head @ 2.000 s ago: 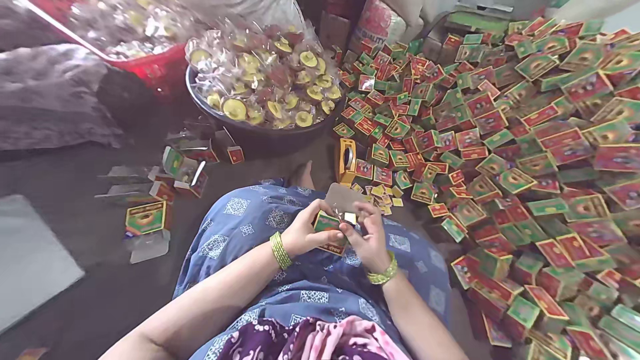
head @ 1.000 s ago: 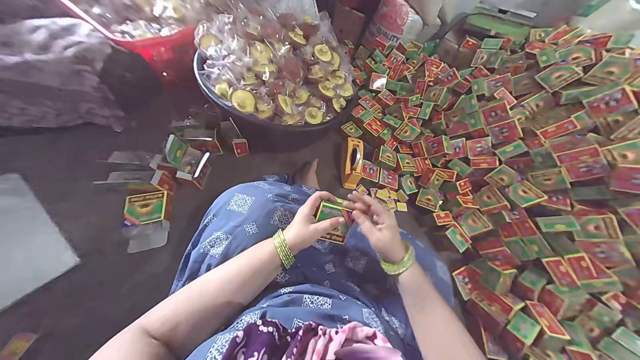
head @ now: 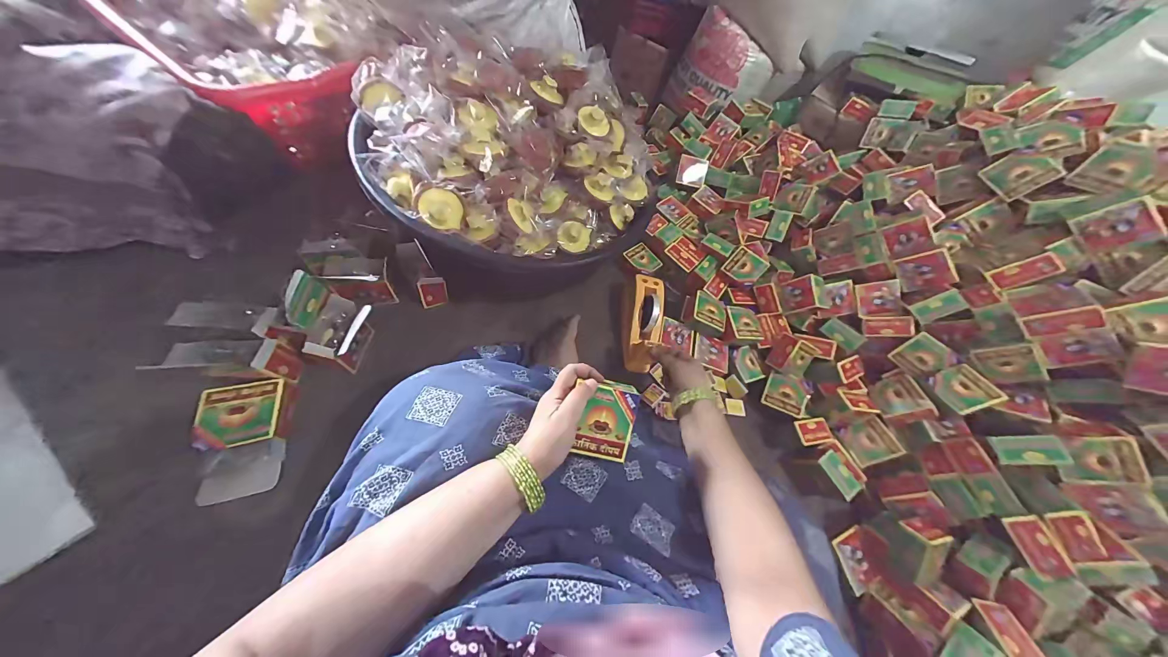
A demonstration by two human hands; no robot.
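Note:
A small printed cardboard box, green with a red and yellow border, is held by my left hand at its upper left side, above the blue patterned cloth over my lap. My right hand reaches down to the floor on the right, at small yellow-edged pieces beside an orange tape dispenser. Its fingertips are partly hidden, so whether they hold something is unclear. Beyond the dispenser stands a dark tub heaped with yellow discs in clear plastic wrappers.
A large heap of similar printed boxes covers the floor at right. Opened boxes and one with its flap out lie at left, near a pale sheet. A red basket and a printed sack stand behind.
My right hand has left the box and moved right, down to the floor by the orange dispenser. My left hand still holds the box, whose printed face now shows more fully.

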